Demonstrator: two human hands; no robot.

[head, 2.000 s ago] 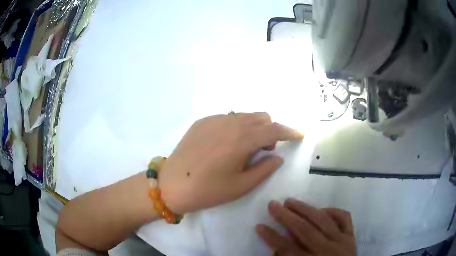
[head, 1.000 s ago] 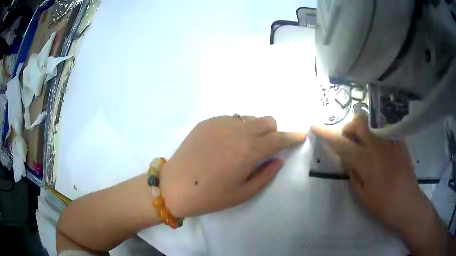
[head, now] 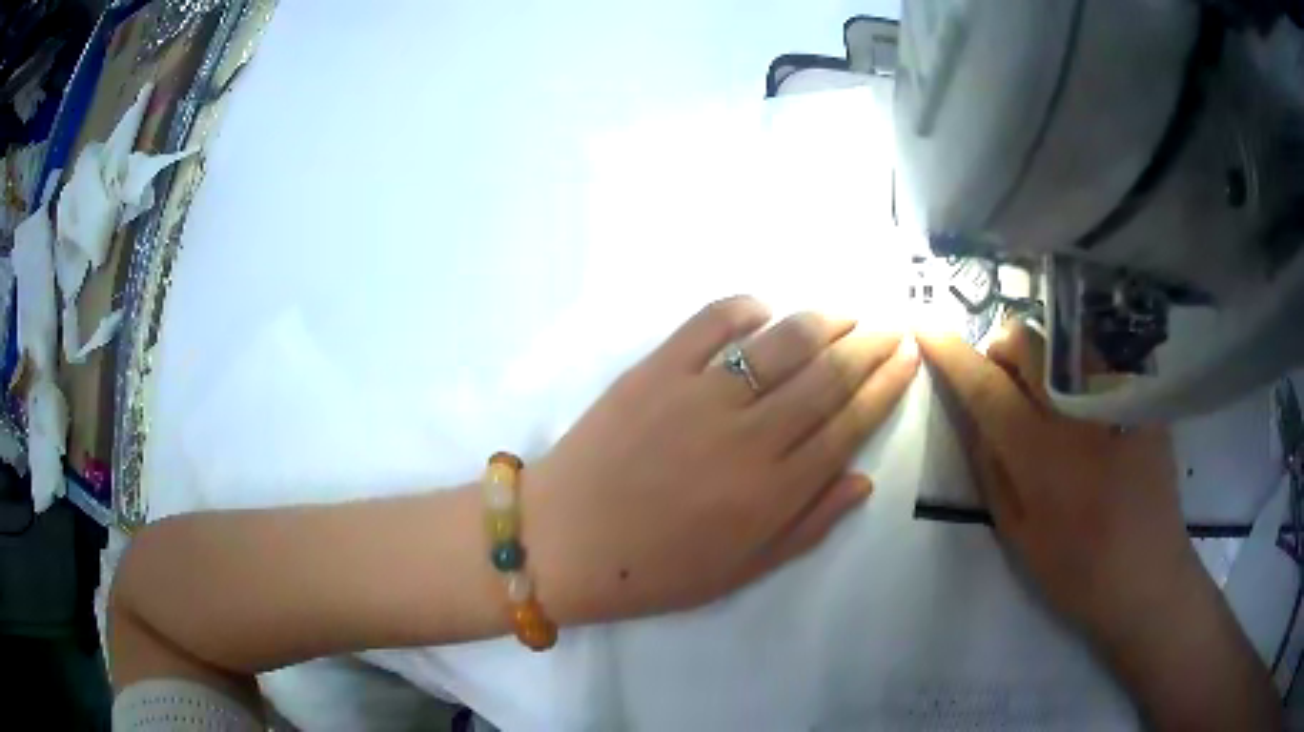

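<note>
White fabric (head: 801,629) lies on the table in front of me, with its right edge running up to the machine's foot. My left hand (head: 701,458), with a ring and a bead bracelet, lies flat on the fabric, fingers spread, index tip at the fabric edge just below the foot. My right hand (head: 1080,479) is right of that edge, its index tip meeting my left index tip there. Its other fingers are partly hidden beside the machine head. The presser foot area (head: 972,286) is in bright glare, so the needle cannot be made out.
The sewing machine head (head: 1087,129) fills the upper right. The needle plate's dark edge line (head: 954,512) shows between my hands. White scraps (head: 89,215) hang at the far left over a rack. A slim dark item (head: 1291,429) lies at the right edge.
My right hand has come up from the lower middle to the fabric edge by the foot. My left hand has shifted right and up, its fingers now more spread.
</note>
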